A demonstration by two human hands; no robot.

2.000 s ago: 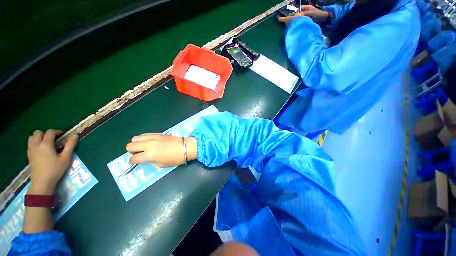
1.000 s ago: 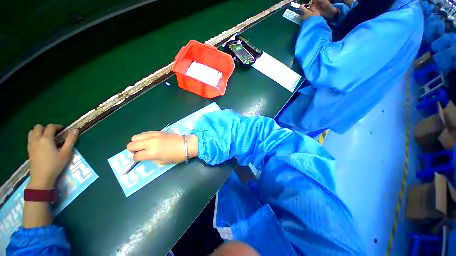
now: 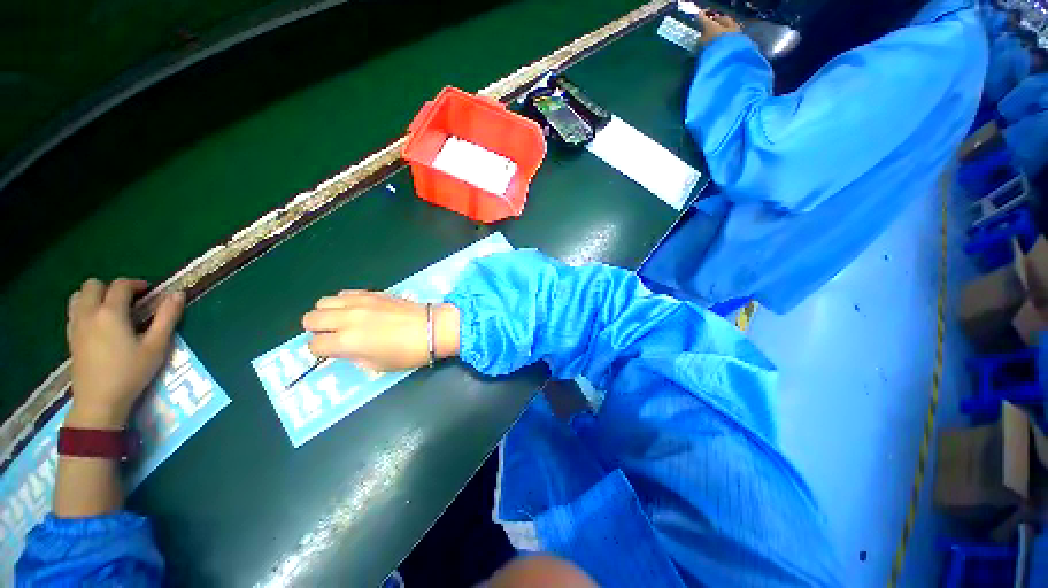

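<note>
My right hand (image 3: 365, 330) holds thin metal tweezers (image 3: 306, 371), their tips down at the near end of a pale blue sticker sheet (image 3: 301, 416) with whitish block shapes. My forearm covers part of this sheet. My left hand (image 3: 113, 350) rests over the worn belt edge rail, fingers spread. It lies across a second sticker sheet (image 3: 190, 404), which shows on both sides of the wrist with its dark red band. I see nothing held in my left hand.
An open orange-red bin (image 3: 476, 155) with white paper inside stands by the rail (image 3: 270, 230). Black-edged electronic units (image 3: 563, 116) and a white strip sheet (image 3: 646, 162) lie right of it. A person in a blue smock (image 3: 822, 149) sits at the right. The green belt runs beyond the rail.
My right hand and the tweezers have shifted slightly over the near end of the sheet. My left hand stays on the rail. The neighbour's arm and body have moved slightly right.
</note>
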